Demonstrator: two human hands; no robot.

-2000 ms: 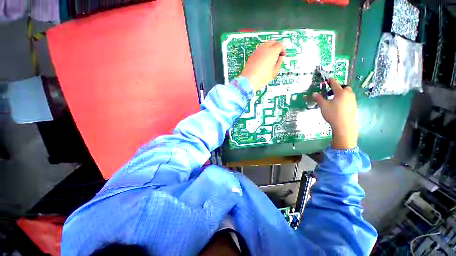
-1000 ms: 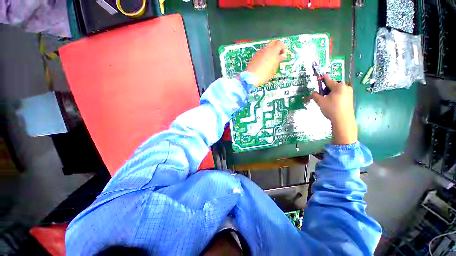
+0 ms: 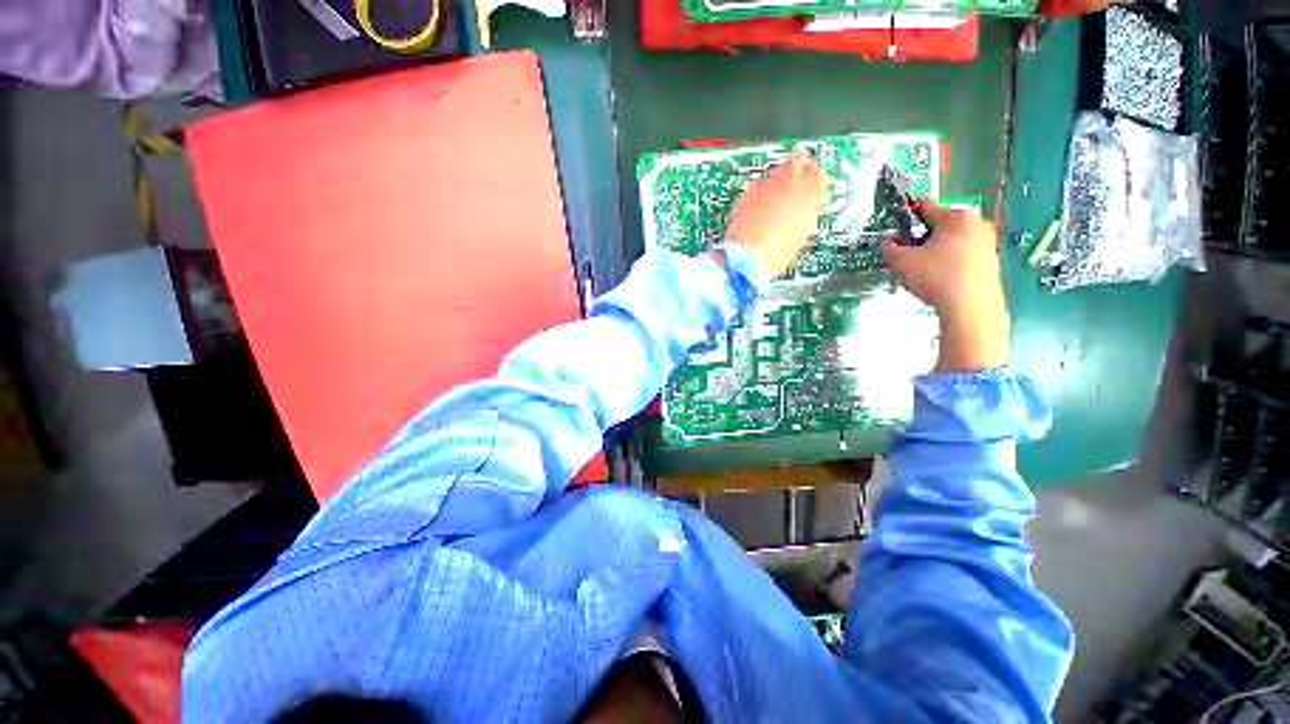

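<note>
A large green circuit board (image 3: 736,371) lies solder side up on the green bench mat, with a bit of red showing beneath its top edge. Glare whitens its right part. My right hand (image 3: 956,266) holds dark flush cutters (image 3: 907,209) over the board's upper right, jaws pointing up and left. My left hand (image 3: 780,212) rests over the board's upper middle, fingertips close together; whether it holds anything small cannot be told.
A large red mat (image 3: 396,269) lies left of the board. A black tray (image 3: 340,64) with a yellow ring stands at its far end. Another board (image 3: 736,7) on a red support (image 3: 835,40) is at the far edge. A bubble-wrap bag (image 3: 1128,201) lies right.
The far board and its red support have come into view at the top. The cutters have shifted over the board's upper right. My left hand has moved slightly over the board.
</note>
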